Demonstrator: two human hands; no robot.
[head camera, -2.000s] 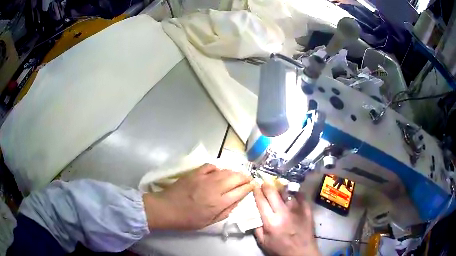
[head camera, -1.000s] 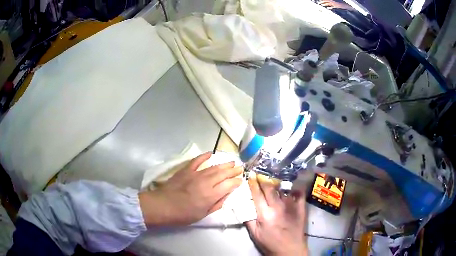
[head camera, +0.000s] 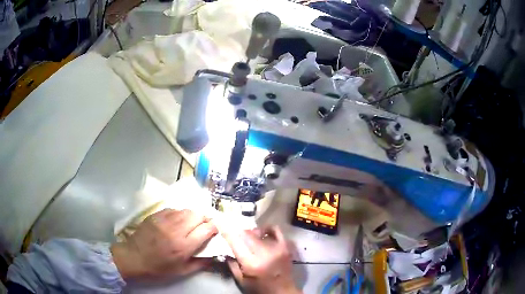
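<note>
A small cream-white cut panel (head camera: 167, 198) lies at the needle area, partly covered by both hands. My left hand (head camera: 167, 241) presses on the panel, fingertips near the presser foot. My right hand (head camera: 262, 255) is just right of it, thumb and fingers at the panel's lower right part, below the presser foot (head camera: 221, 201). The needle is lost in the glare. The white and blue sewing machine (head camera: 345, 155) stands behind my right hand, its grey lamp (head camera: 194, 112) above the needle area.
A large cream garment body (head camera: 52, 138) lies at left. A folded cream strip (head camera: 152, 109) runs from heaped cloth towards the needle. A phone or display (head camera: 316, 209) with an orange screen, blue-handled scissors (head camera: 357, 264) and an orange-edged scrap box (head camera: 380, 273) are at right.
The view has swung right, so the machine and cloth appear further left. Both hands have come slightly nearer the wearer relative to the presser foot, still at the panel.
</note>
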